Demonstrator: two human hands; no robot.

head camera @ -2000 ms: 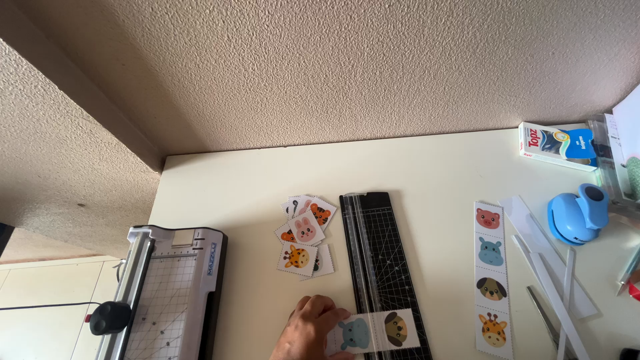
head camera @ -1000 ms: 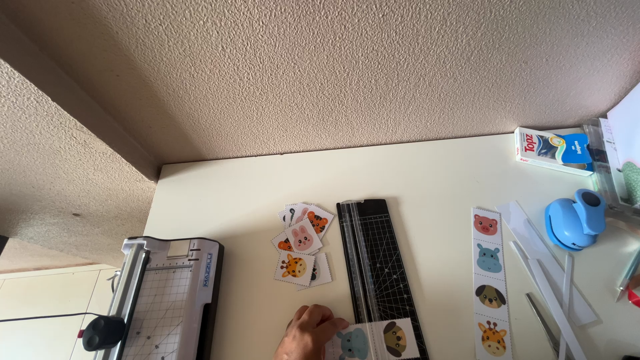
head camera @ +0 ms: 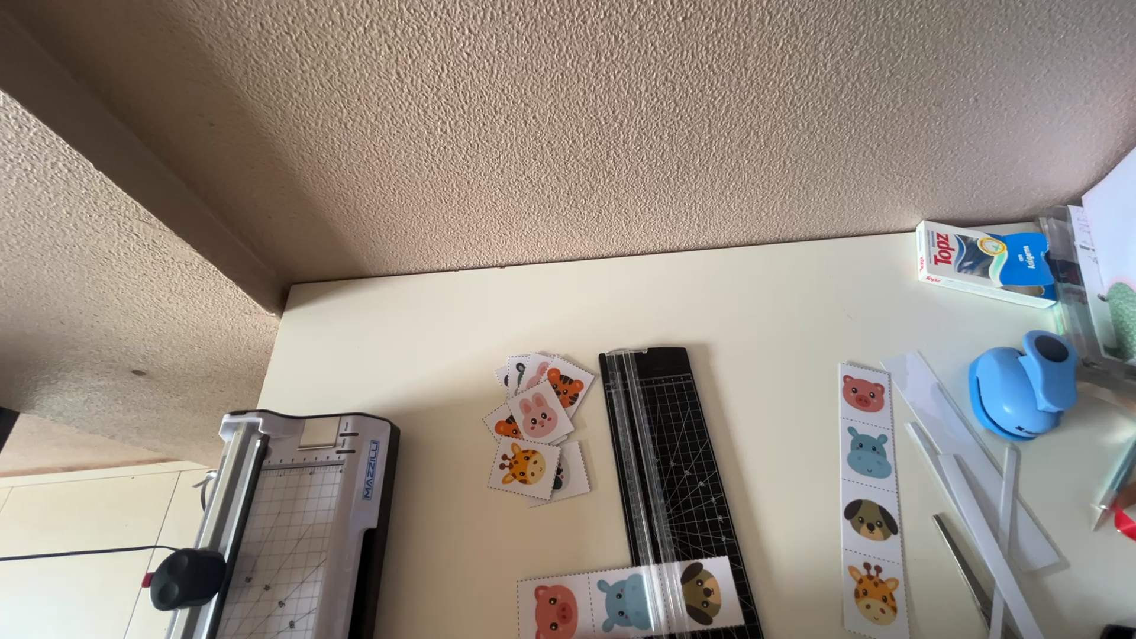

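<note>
Neither of my hands shows now. A printed paper strip (head camera: 572, 612) with pig, hippo and dog faces lies across the lower part of a small black paper trimmer (head camera: 697, 461), its dog end under the clear rail. Left of the trimmer is a loose, overlapping pile of cut square cards, with a giraffe card (head camera: 524, 469), a rabbit card (head camera: 539, 414) and tiger cards (head camera: 565, 388) on view. A second strip (head camera: 871, 497) of pig, hippo, dog and giraffe faces lies to the right of the trimmer.
A larger Mazzilli trimmer (head camera: 293, 524) with a black cutter knob (head camera: 188, 579) stands at left. At right are white paper offcuts (head camera: 985, 524), a thin metal tool (head camera: 963, 564), a blue craft punch (head camera: 1021, 390) and a Topz box (head camera: 985, 264). A textured wall (head camera: 621, 133) borders the white table.
The hand that was on the left part of the strip at the small trimmer has gone out of view. The pig face it covered now shows.
</note>
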